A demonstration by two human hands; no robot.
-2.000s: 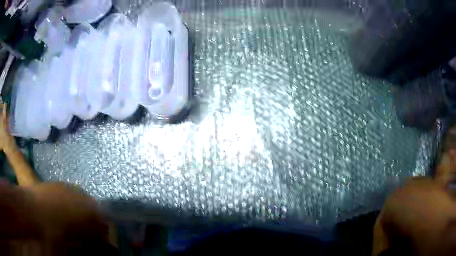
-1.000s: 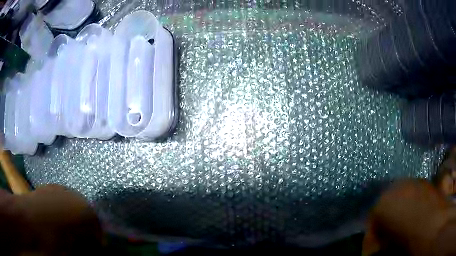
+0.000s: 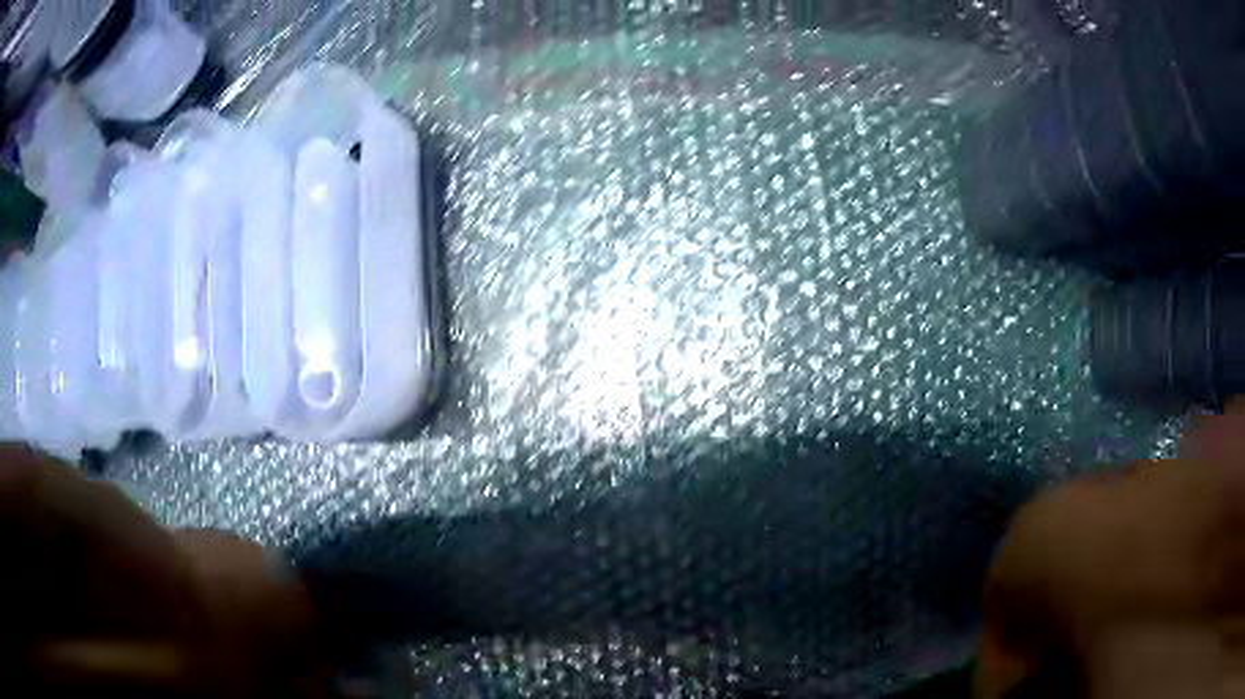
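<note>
A row of frosted white translucent tank shells (image 3: 389, 273) stands on the bubble wrap at the left. The nearest-to-centre shell has a raised channel, a small round hole at its lower end and a dark band along its right edge. My left hand (image 3: 150, 587) is a large blurred shape at the lower left, cut off by the frame. My right hand (image 3: 1120, 580) is a similar blurred shape at the lower right, also cut off. The fingers of both hands cannot be made out, and no held object is visible.
Bubble wrap (image 3: 765, 287) covers the tabletop. Ribbed stacks of dark grey housing cups (image 3: 1092, 150) lie at the upper right, with another ribbed stack (image 3: 1167, 335) below. More pale pieces (image 3: 144, 68) are at the upper left. A dark shadow crosses the near side.
The view has shifted, so the shells appear farther left and lower. The thin arm-like shape at the left edge no longer shows. A dark shadow now spreads over the near bubble wrap.
</note>
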